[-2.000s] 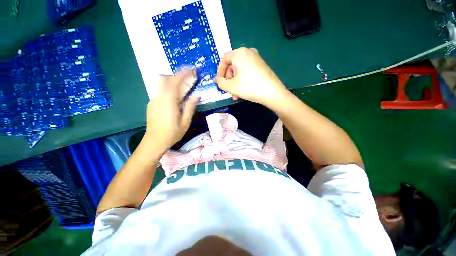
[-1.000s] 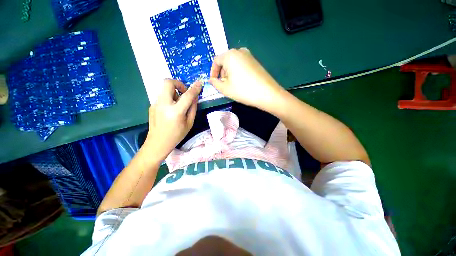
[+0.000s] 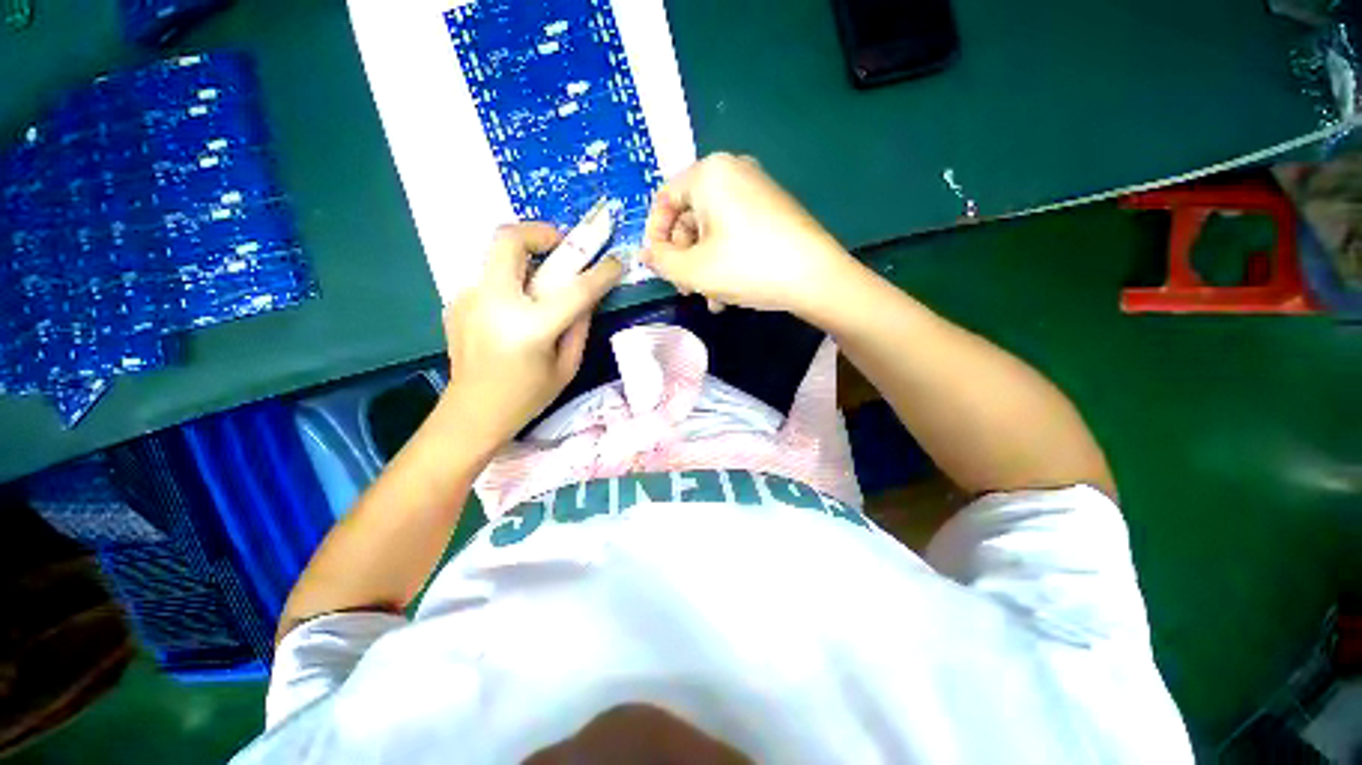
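Note:
A blue PCB panel (image 3: 560, 97) lies on a white backing sheet (image 3: 400, 120) in front of me. My left hand (image 3: 530, 299) is at the sheet's near edge, its fingertips over the panel's lower end; whether it holds anything small cannot be told. My right hand (image 3: 725, 232) is at the panel's lower right corner, thumb and forefinger pinched together; a tiny pale spot shows near the fingertips, too small to name. A long, thin, pale strip (image 3: 1150, 187) runs along the bench edge to the right.
Stacked PCB panels (image 3: 165, 209) lie fanned out left of the sheet. A black mobile phone (image 3: 896, 38) lies at the upper right of the green bench. A red stool (image 3: 1217, 254) stands at the right. A blue plastic crate (image 3: 254, 501) is below the bench on the left.
My left fingers have opened somewhat from their pinch and lie over the panel's lower end. My right hand has shifted slightly right. The view has shifted a little.

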